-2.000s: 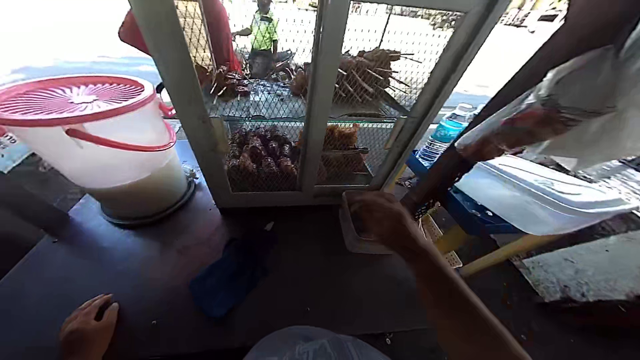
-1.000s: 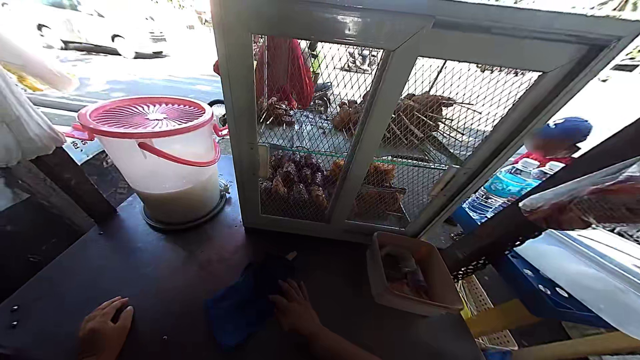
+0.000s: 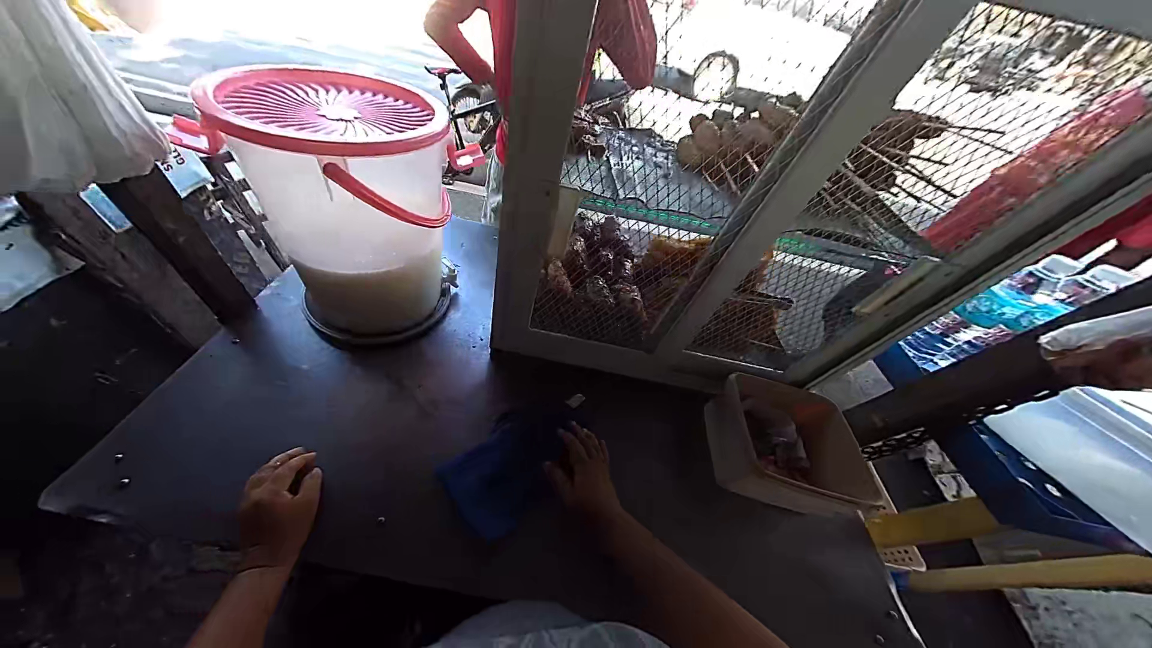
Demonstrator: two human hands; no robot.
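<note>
My left hand [image 3: 281, 504] rests on the dark tabletop [image 3: 378, 468] near its front edge, holding nothing, thumb apart from the fingers. My right hand [image 3: 583, 472] lies at the right side of a crumpled blue cloth [image 3: 493, 477], fingers spread and touching it; a grip on it is not visible. A small pale scrap [image 3: 575, 400] lies just beyond the cloth. Right of my right hand stands a beige plastic tub [image 3: 747, 468] with small wrapped items inside. Behind my left hand is a translucent bucket [image 3: 360, 225] with a red lid and handle, partly filled with whitish liquid.
A mesh-fronted display cabinet [image 3: 621, 355] with skewered food stands along the back. White plastic bags [image 3: 76, 99] hang at left. Packed water bottles [image 3: 1008, 310], a blue crate [image 3: 1035, 477] and yellow bars [image 3: 1035, 573] are at right. A person in red [image 3: 504, 54] stands behind the cabinet.
My right hand was at the tub by the cabinet two seconds ago; it has moved left to the blue cloth. My left hand stays on the table. The view has turned.
</note>
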